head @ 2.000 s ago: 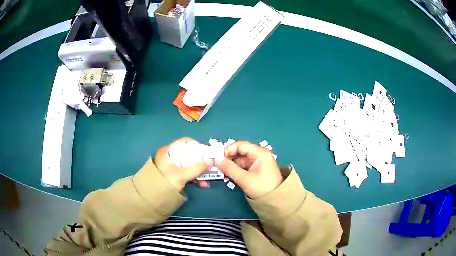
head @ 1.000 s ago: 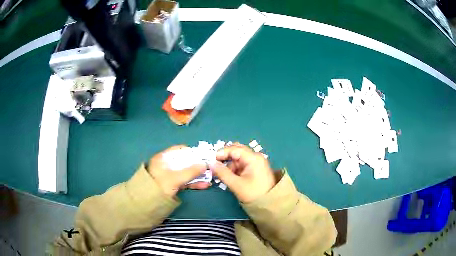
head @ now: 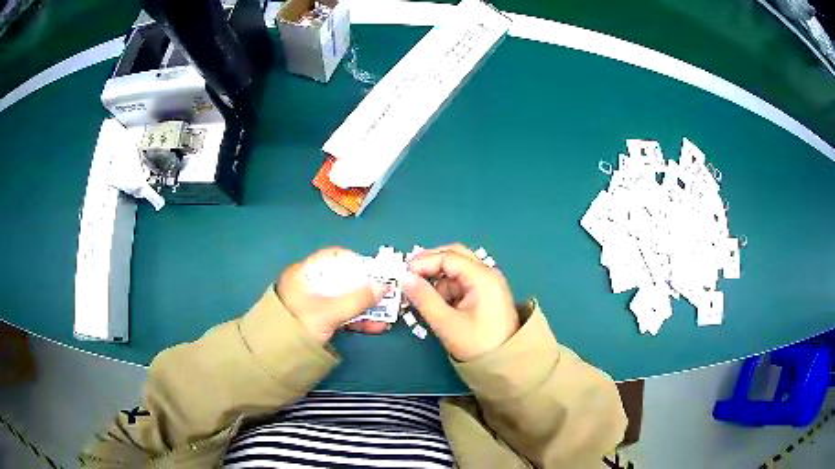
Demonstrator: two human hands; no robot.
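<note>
My left hand [head: 322,291] is shut on a stack of white cards [head: 383,300], with the thumb on top and a printed card showing past the fingers. My right hand [head: 465,298] is at the right edge of the stack, thumb and forefinger pinched together at the card; whether a small piece is between them cannot be told. Several tiny white squares [head: 418,331] lie on the green bench around the hands. A loose pile of white cards [head: 661,240] lies to the right, a few with small dark openings.
A long white carton [head: 417,101] lies diagonally ahead, orange [head: 339,190] showing at its near end. A small open carton [head: 316,41] stands behind. At left are a black-and-white boxed unit [head: 220,147], a black tube [head: 201,46] and a narrow white box [head: 103,247]. A blue stool [head: 778,389] is at lower right.
The printed card at the stack's edge shows more than before, with a small square on it. Both hands stay together at the stack. The whole view has shifted slightly.
</note>
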